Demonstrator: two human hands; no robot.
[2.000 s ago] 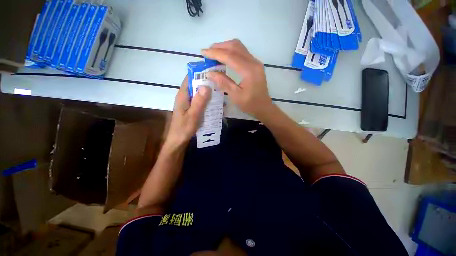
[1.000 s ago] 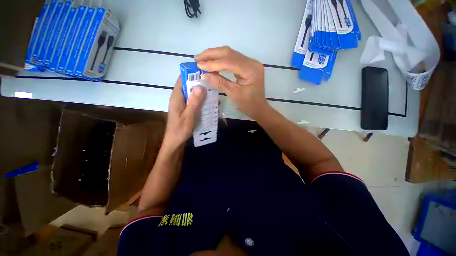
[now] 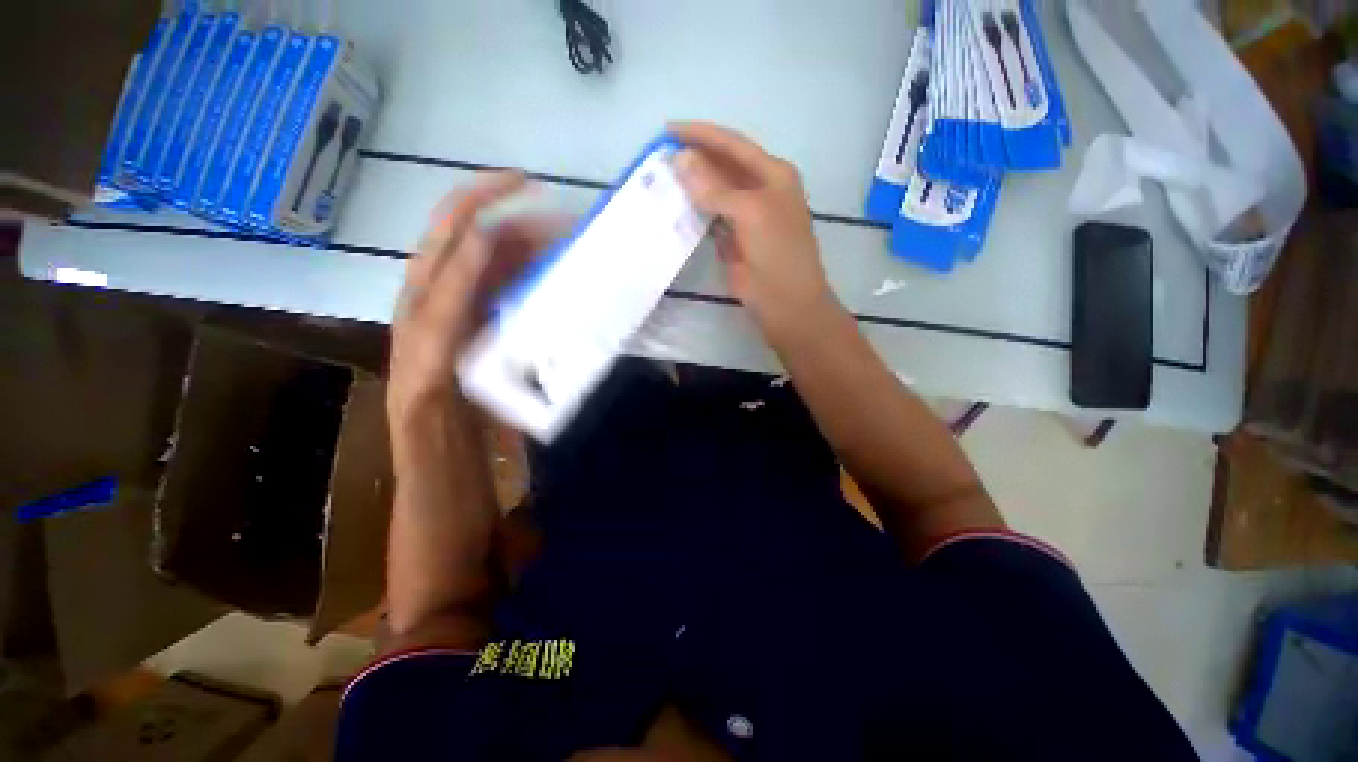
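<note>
A white and blue retail box (image 3: 596,290) is tilted in front of me above the table's near edge, partly blurred. My right hand (image 3: 749,216) grips its upper right end between thumb and fingers. My left hand (image 3: 454,290) is blurred at the box's left side, fingers apart; whether it touches the box is unclear. A dark opening or print shows at the box's lower end, too blurred to tell. A coiled black cable (image 3: 587,36) lies at the table's back edge of view.
Packed boxes (image 3: 246,127) stand in an overlapping row at left. Flat box blanks (image 3: 990,90) are fanned at right, near a white band (image 3: 1191,134) and a smartphone (image 3: 1113,316). An open brown carton (image 3: 350,491) is below the table's left edge. White scraps lie on the table.
The box has turned from nearly upright to a diagonal tilt and shows a broad white side. My left hand has loosened its hold and moved left; my right hand now grips the upper end.
</note>
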